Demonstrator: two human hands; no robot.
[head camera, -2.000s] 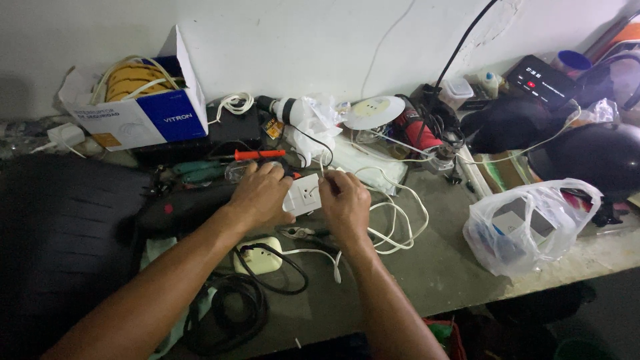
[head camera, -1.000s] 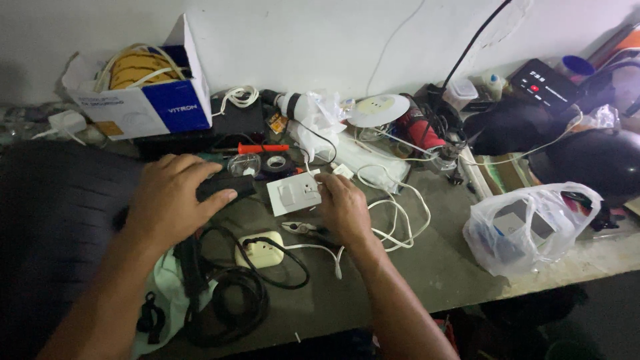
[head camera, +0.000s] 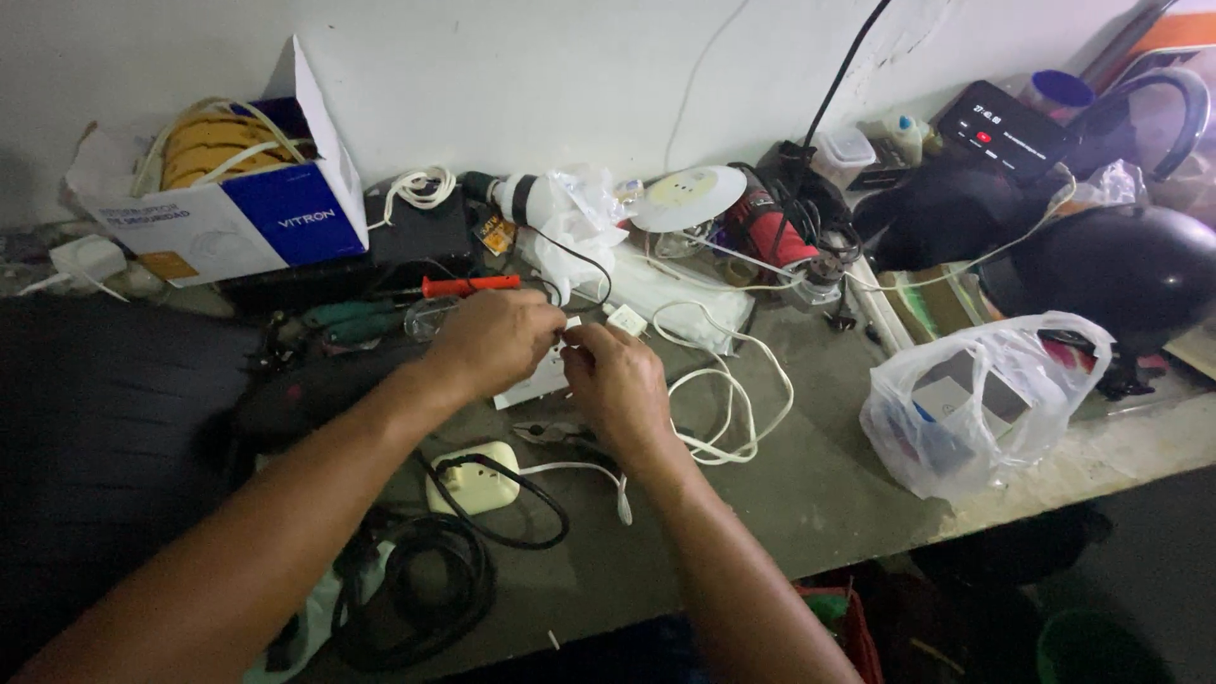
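Both my hands meet over a white electrical plate (head camera: 532, 385) near the middle of the bench. My left hand (head camera: 503, 337) has its fingertips at the plate's upper edge; whatever they pinch is hidden. The fingers of my right hand (head camera: 613, 380) are bent at the plate's right side, touching or just above it. Just behind my right hand is a white plug adapter (head camera: 626, 320). A pair of pliers (head camera: 546, 432) lies in front of the plate, partly under my right hand. Nearer me is a cream socket block (head camera: 489, 489) with a black cable plugged in.
A white cable (head camera: 750, 437) loops right of my hands. Behind stand an open Vitron box (head camera: 313, 217), a red-handled tool (head camera: 470, 285), a round white plate (head camera: 689, 198) and a red power tool (head camera: 765, 228). A plastic bag (head camera: 988, 408) sits right, before a phone (head camera: 1007, 131).
My left hand has moved right from a dark object at the left to the white plate, beside my right hand. The plate is now largely covered by my hands.
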